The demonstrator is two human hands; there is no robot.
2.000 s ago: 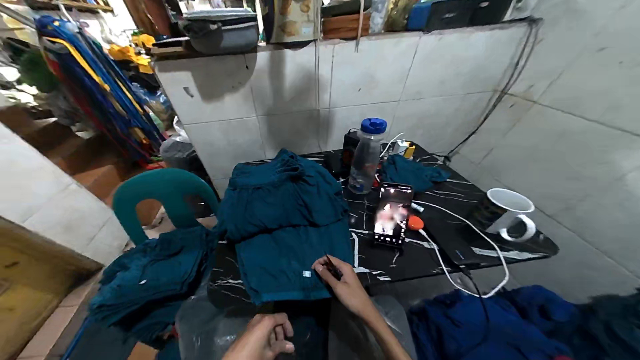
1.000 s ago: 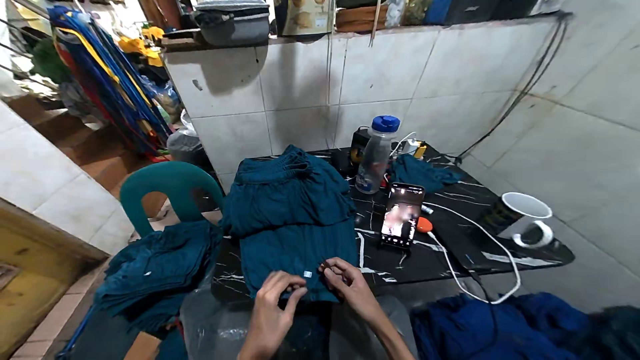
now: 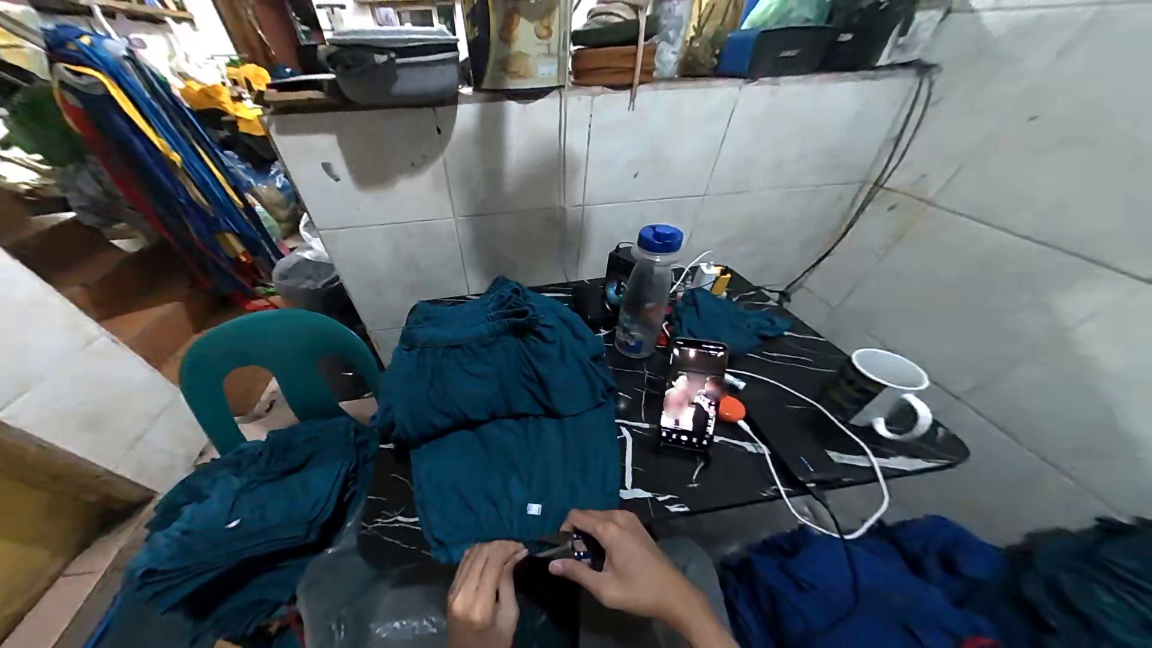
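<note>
Folded teal cloth garments with a gathered waistband lie stacked on the black marble-patterned table. Near the stack's front edge, a small white tag shows on the cloth. My right hand holds a small dark tool, seemingly thread snips, its tip pointing left. My left hand is at the cloth's front edge with fingertips pinched together, close to the tool's tip. The fingers hide what lies between them; it looks like the edge of the cloth.
A smartphone, a clear bottle with a blue lid, a white cable and a mug are on the table. More teal garments lie at left by a green plastic chair. Blue cloth lies at lower right.
Since the first frame, my left hand has come up to the cloth's front edge. My right hand has moved down toward that edge, and the tool shows more clearly in it now.
</note>
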